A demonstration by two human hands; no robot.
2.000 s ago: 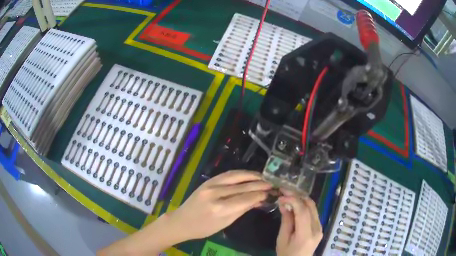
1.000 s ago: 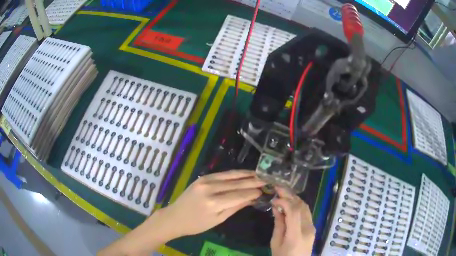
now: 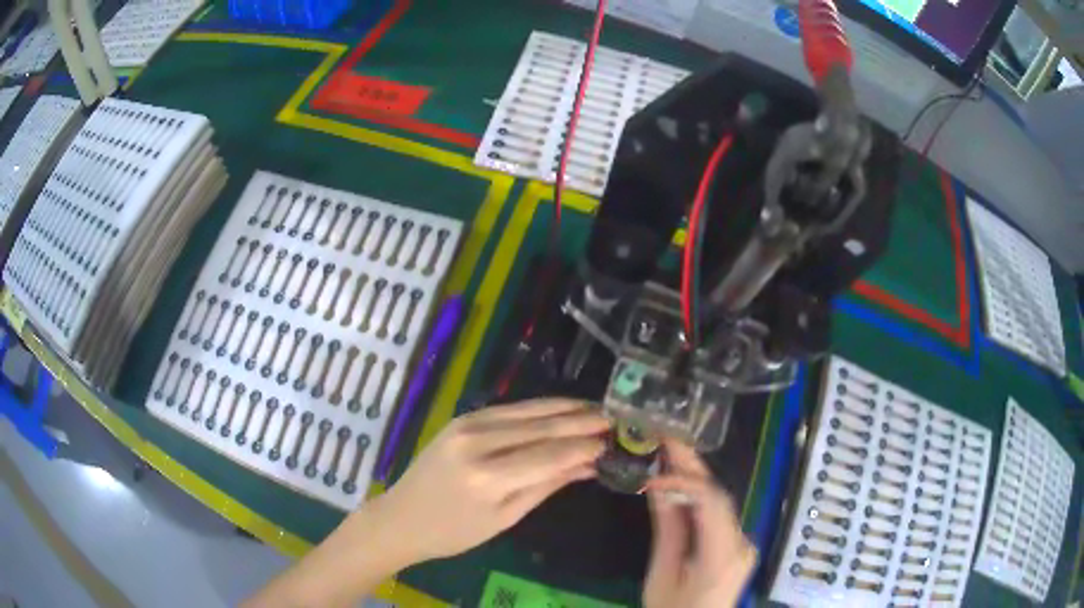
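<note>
The black test fixture [image 3: 737, 166] stands at the centre, its red-gripped toggle lever [image 3: 823, 42] upright on top. The clear pressure head [image 3: 668, 386] with a small green patch sits above the round nest [image 3: 630, 461], which shows a brass-coloured part. My left hand [image 3: 499, 469] has its fingertips at the nest's left side. My right hand [image 3: 695, 529] is at the nest's right side, slightly blurred, thumb and finger close together. Whether either hand holds a module cannot be told.
The left tray [image 3: 312, 333] of dumbbell-shaped parts lies beside a purple strip [image 3: 422, 380]. The right tray [image 3: 886, 493] lies right of the fixture. A tray stack [image 3: 107, 226] is far left, another tray [image 3: 571, 113] behind. A thin red wire [image 3: 577, 113] hangs left of the fixture.
My right hand has drawn slightly away from the nest, so more of the nest and its brass-coloured part shows. My left hand stays beside it. The view has shifted a little.
</note>
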